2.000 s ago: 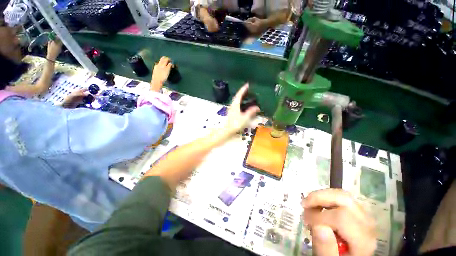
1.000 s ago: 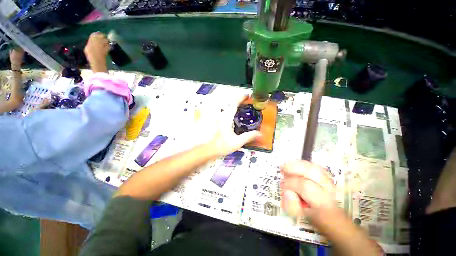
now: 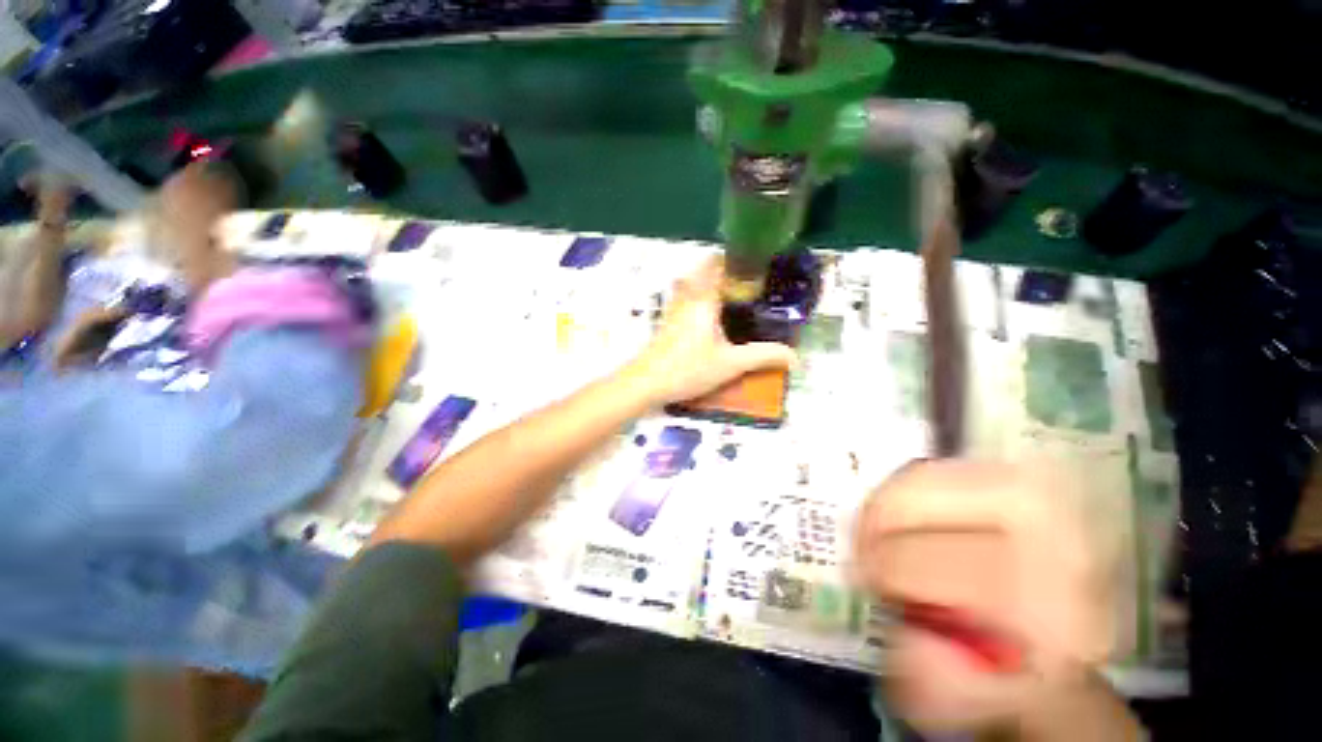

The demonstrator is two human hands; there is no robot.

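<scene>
The green hand press (image 3: 766, 174) stands at the centre, its ram tip low over the orange base pad (image 3: 742, 394). A black round unit (image 3: 754, 322) is at the ram tip above the pad, partly hidden by my fingers. My left hand (image 3: 699, 341) holds it from the left side. My right hand (image 3: 986, 580), blurred, grips the lower end of the dark press lever (image 3: 945, 319); red shows between its fingers.
A green conveyor (image 3: 609, 181) behind the press carries spaced black units (image 3: 490, 163). Printed newspaper (image 3: 537, 507) covers the bench. A neighbour in a blue sleeve (image 3: 218, 420) with a pink cuff works close at left. A yellow piece (image 3: 389, 365) lies beside that sleeve.
My left hand and the black unit have moved slightly up, to the ram tip. My right hand and the lever's lower end have moved right and appear closer. Conveyor units have shifted right.
</scene>
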